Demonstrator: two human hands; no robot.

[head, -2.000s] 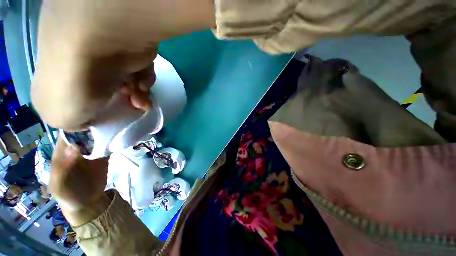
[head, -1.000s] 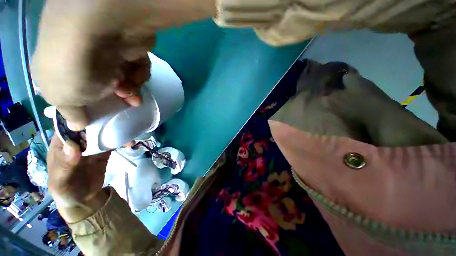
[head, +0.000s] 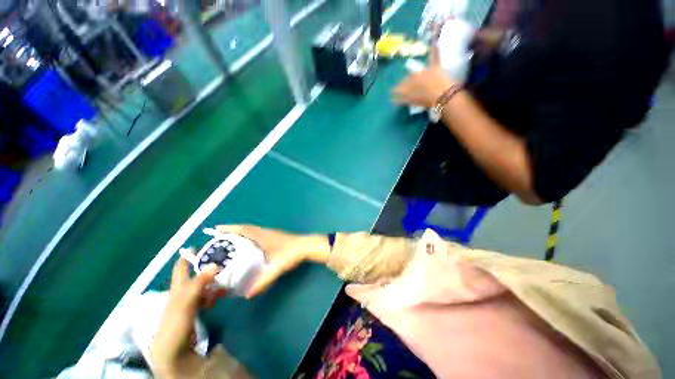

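A white security camera (head: 243,268) is held between my two hands above the green bench, low and left of centre. Its black round lens and LED board (head: 217,255) faces up toward me. Two thin white antennas stick out at its left side. My right hand (head: 268,255) is wrapped around the right side of the body. My left hand (head: 183,296) is at the lower left, its fingers touching the front rim near the board. The held camera's underside is hidden.
White units (head: 133,326) in clear wrap lie on the bench at the lower left. The green conveyor (head: 148,196) curves along the left. A person in black (head: 570,89) works at the upper right with a white unit, near a black-and-silver box (head: 342,63) and a yellow item (head: 400,46).
The view has swung to show the conveyor and the neighbouring worker. The camera unit is now farther from me, with its lens and LED board facing up. Both hands still hold it.
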